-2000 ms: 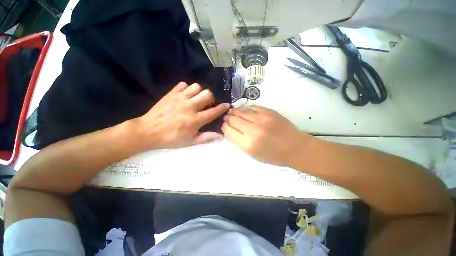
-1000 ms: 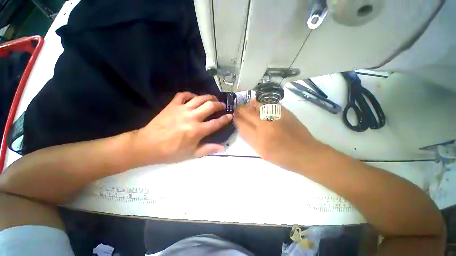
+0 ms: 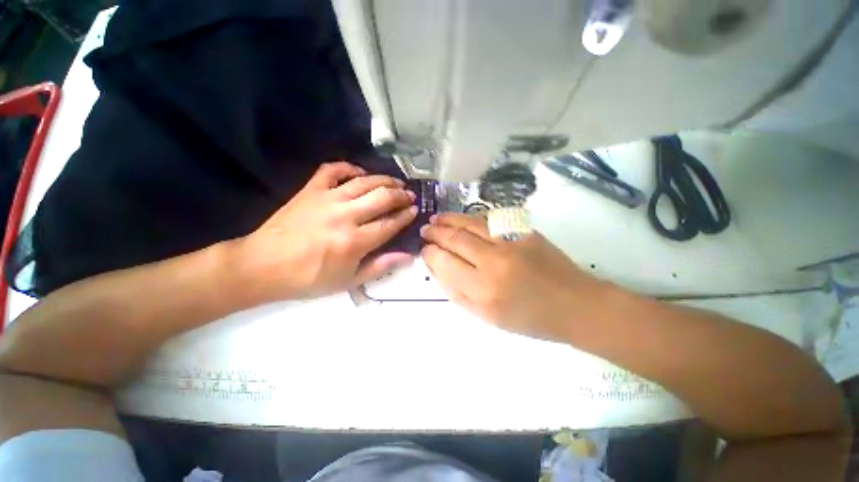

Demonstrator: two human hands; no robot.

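Note:
A large black garment piece point(image 3: 207, 113) lies on the white table left of the needle area. Its edge runs under the head of the white sewing machine point(image 3: 471, 85). My left hand point(image 3: 330, 226) lies on the cloth with its fingertips pressing it just left of the presser foot point(image 3: 435, 196). My right hand point(image 3: 509, 273) is at the cloth edge in front of the foot, fingertips close to those of my left hand. Its fingers are bent and its thumb is hidden. The ribbed pale knob point(image 3: 510, 222) partly covers it. The needle tip is too blurred to tell.
Fabric shears point(image 3: 688, 193) with black handles lie right of the machine head. Grey snips point(image 3: 598, 179) lie beside them. A red basket rim point(image 3: 42, 122) stands at the left. Ruler marks point(image 3: 221, 384) run along the front table edge. A white bag with scraps point(image 3: 573, 457) shows below the table.
The view has shifted, with the machine head looming larger than two seconds ago. My right fingertips show more clearly than a second ago. A small strip of cloth now shows under my left thumb.

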